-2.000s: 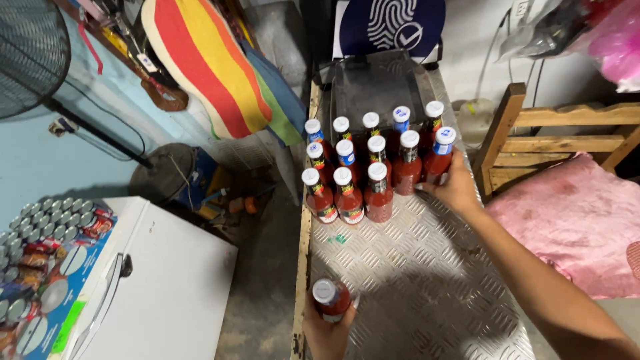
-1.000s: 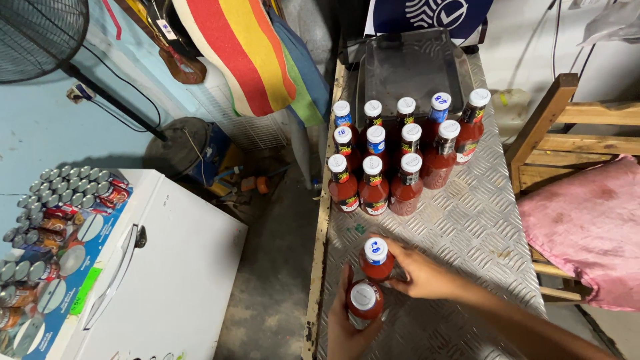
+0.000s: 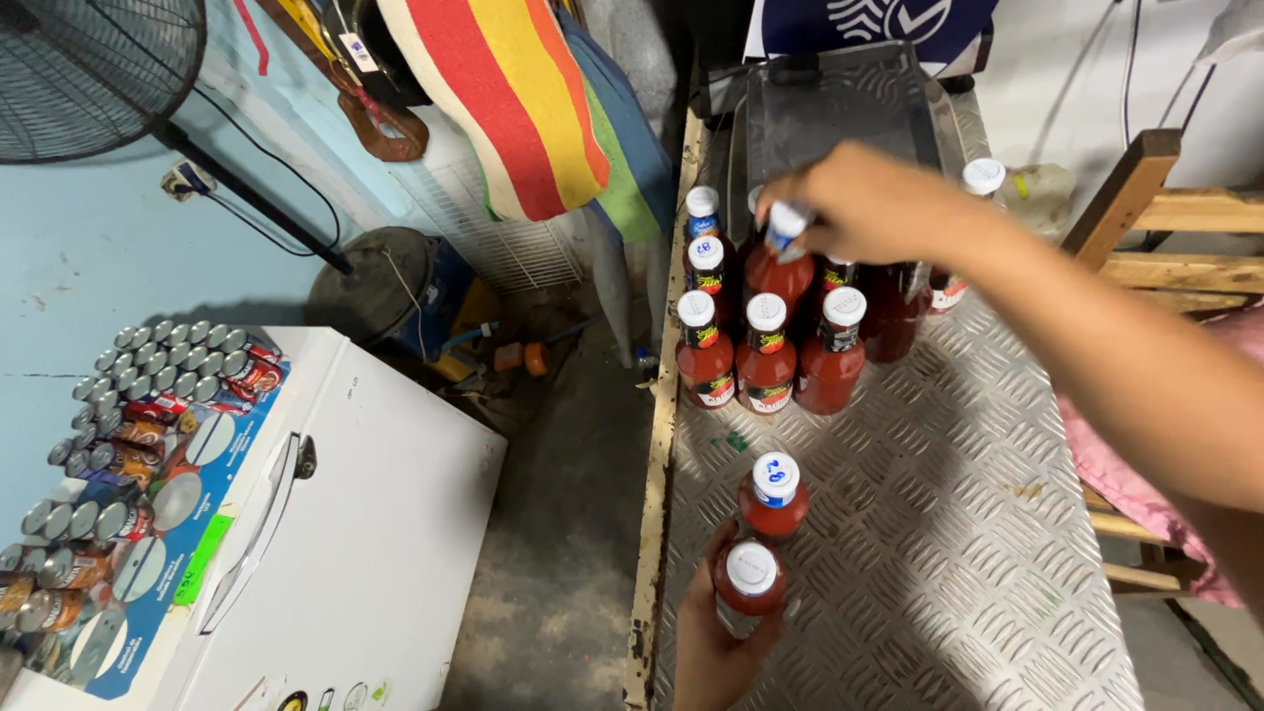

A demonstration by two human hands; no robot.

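Observation:
My left hand is closed around a ketchup bottle with a white cap, low on the diamond-plate metal table. Just beyond it stands a second ketchup bottle, blue writing on its cap, not held. My right hand, somewhat blurred, grips the neck of a blue-collared ketchup bottle within the group. Around that one stand several more bottles, among them a front-left bottle, a front-middle bottle and a front-right bottle. My right hand and forearm hide part of the back rows.
Behind the bottles lies a dark clear-lidded container. The table's worn left edge borders a floor gap, then a white chest freezer with many cans. A wooden chair with pink cloth stands right; a black fan is upper left.
My right hand has left the bottle with the marked cap near my left hand and moved up to the group, where it now grips another bottle. My left hand still holds its bottle.

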